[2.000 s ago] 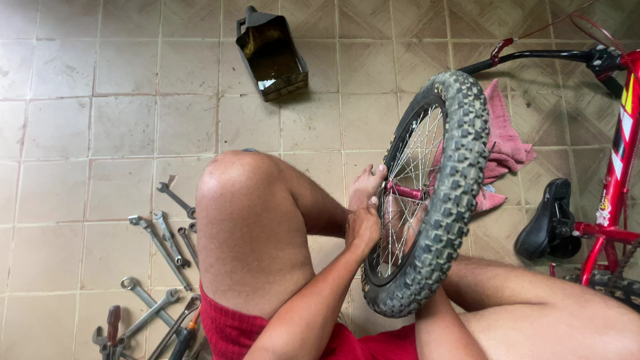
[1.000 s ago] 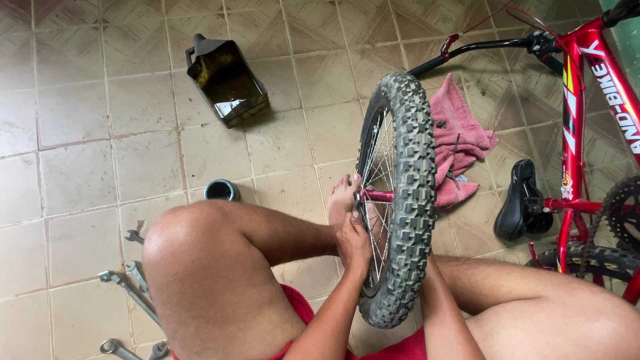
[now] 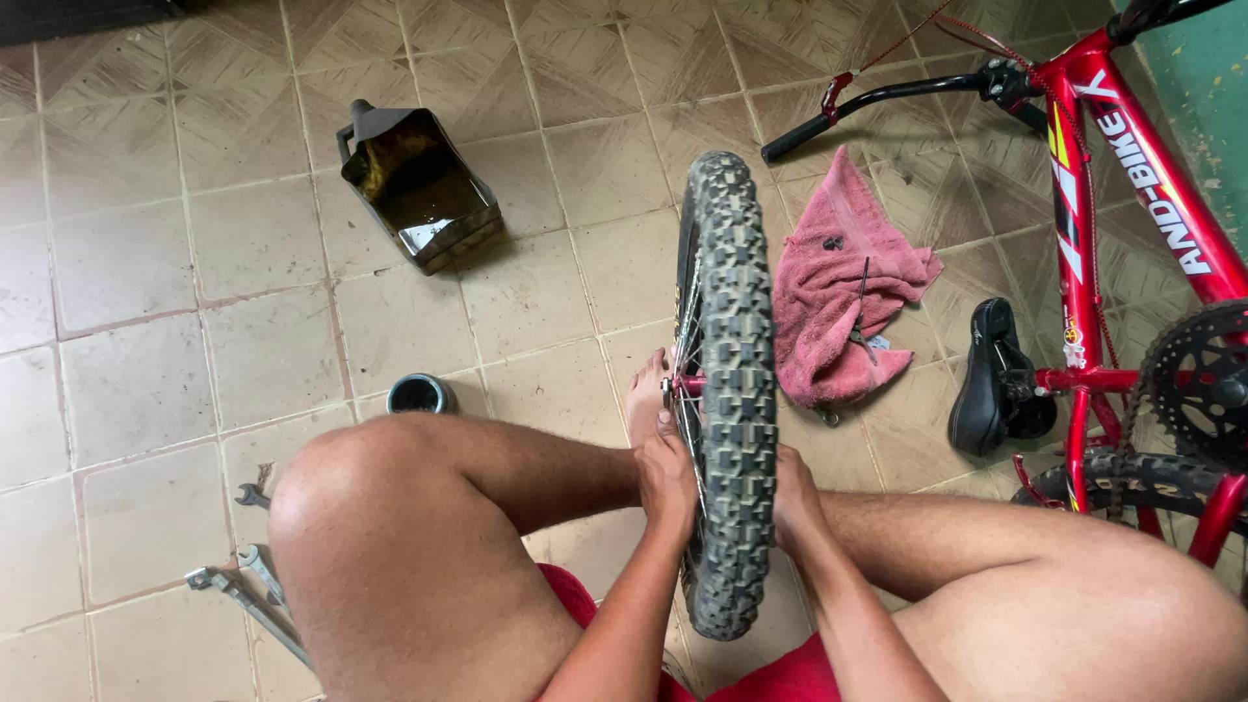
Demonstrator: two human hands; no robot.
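A bicycle wheel with a knobby tire (image 3: 738,390) stands upright between my legs, its tread facing me. My left hand (image 3: 669,468) is at the wheel's left side, thumb up, by the spokes just below the red hub (image 3: 690,386). On the right side my right hand (image 3: 795,492) lies against the wheel, its fingers partly hidden behind the tire. How firmly either hand grips cannot be seen. A pink cloth (image 3: 843,292) with small dark parts on it lies right of the wheel.
A cut-open black jug (image 3: 419,185) holding dark liquid lies at the upper left. A small round container (image 3: 419,393) is beside my left knee, with wrenches (image 3: 249,609) below. At the right are a red bicycle frame (image 3: 1077,292), its handlebar (image 3: 907,93) and black saddle (image 3: 985,375).
The wheel has turned from a slanted view, with its spokes showing, to nearly edge-on. My left hand remains near the hub. The view has shifted, bringing more of the bicycle frame into sight.
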